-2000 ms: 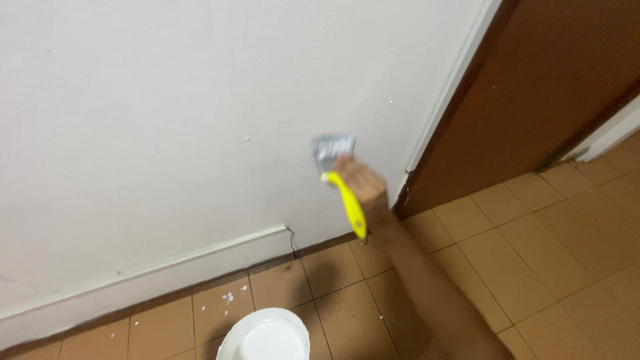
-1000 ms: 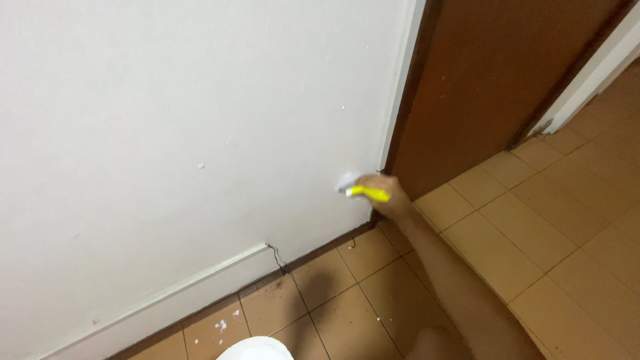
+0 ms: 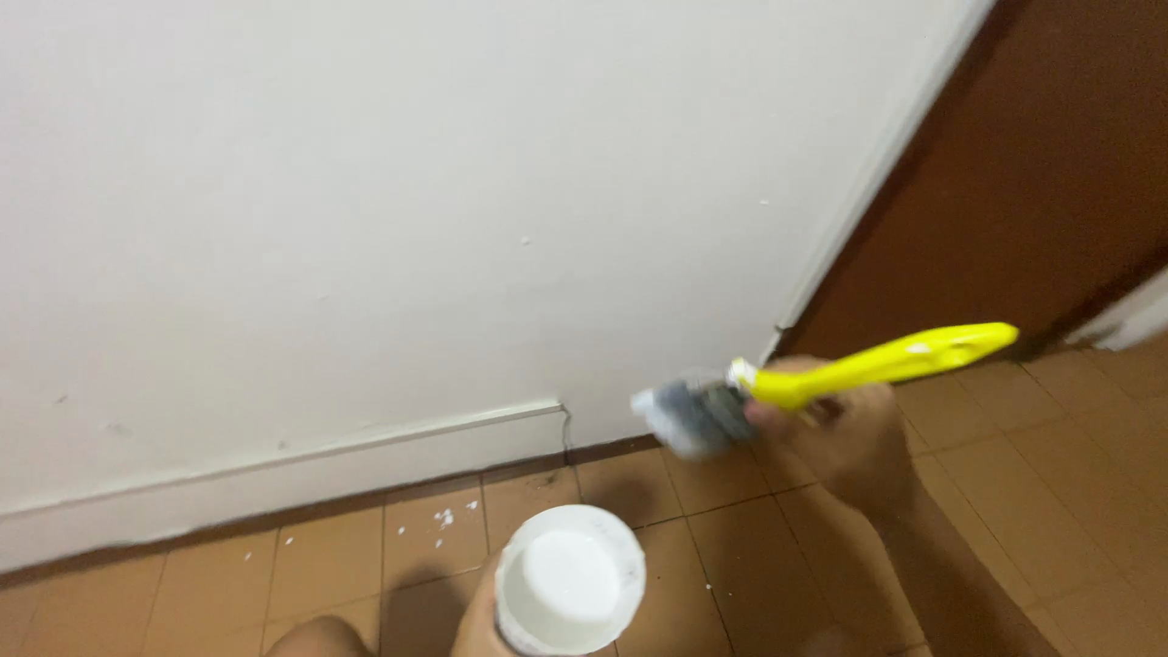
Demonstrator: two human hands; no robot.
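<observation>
My right hand [image 3: 835, 438] grips a paintbrush with a yellow handle [image 3: 876, 365]; the handle points up and right. Its paint-coated bristles [image 3: 684, 420], blurred by motion, point left in front of the foot of the white wall [image 3: 411, 201]. At the bottom centre, my left hand [image 3: 482, 611] is around the left side of a white plastic tub [image 3: 630, 593] with white paint [image 3: 570, 575] inside. Most of the left hand's fingers are hidden by the tub.
A white baseboard [image 3: 365, 465] runs along the wall and ends near a thin dark cable or crack [image 3: 567, 429]. A brown door [image 3: 1022, 182] is at the right. White drips [image 3: 444, 517] spot the brown tile floor [image 3: 328, 575]. A knee [image 3: 319, 639] shows at the bottom.
The brush has come away from the wall beside the door frame, back toward the tub. The tub is now more fully in view, with my left hand visible on it.
</observation>
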